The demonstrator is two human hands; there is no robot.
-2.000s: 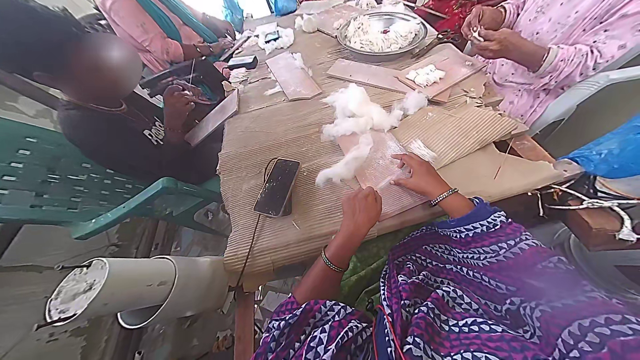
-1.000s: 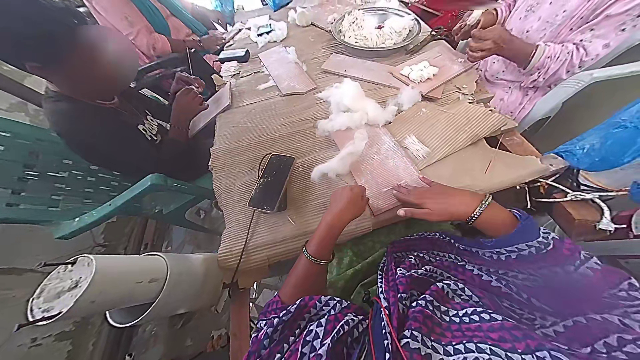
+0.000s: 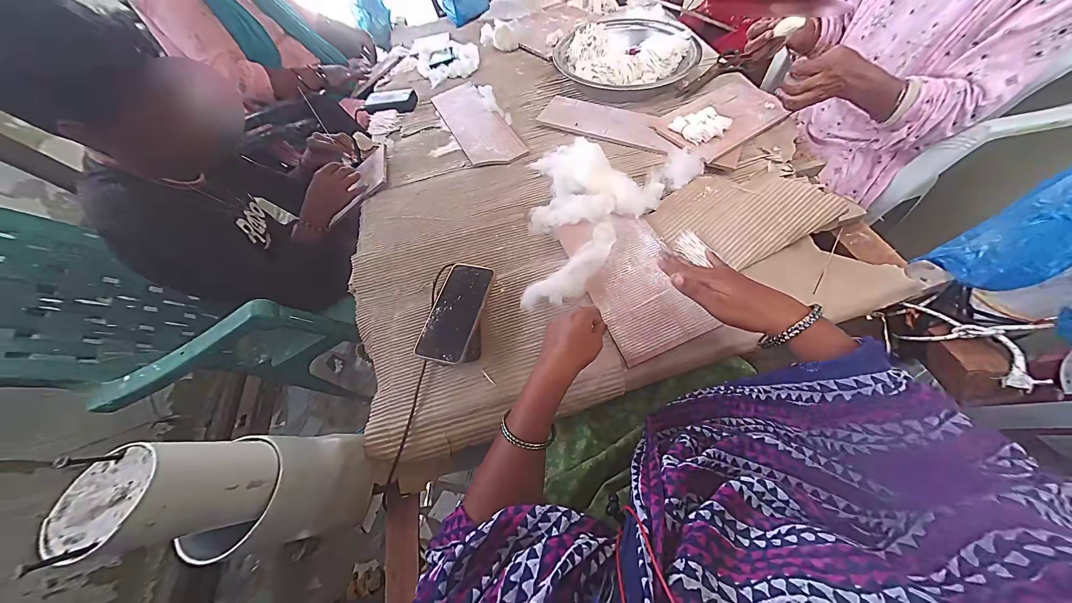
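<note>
A flat pinkish board [image 3: 649,289] lies aslant on corrugated cardboard in front of me. My left hand [image 3: 574,335] is curled beside the board's left edge, near a strand of cotton wool [image 3: 574,272]; whether it pinches anything cannot be told. My right hand [image 3: 724,289] lies palm down at the board's right edge, its fingers stretched out. Just beyond those fingers is a small bundle of thin white cotton rolls [image 3: 693,249]. A loose heap of white cotton wool [image 3: 586,180] covers the board's far end and the cardboard behind it.
Left of my left hand lies a black phone [image 3: 455,314] with a cable. Farther back are more boards [image 3: 479,124], a metal plate [image 3: 628,52] of white cotton pieces and a board with white pieces [image 3: 702,126]. People sit at the left and right, their hands at work.
My left hand has drawn back from over the board to its left edge. My right hand has moved to the right edge, and the bundle of rolls now shows beyond its fingers.
</note>
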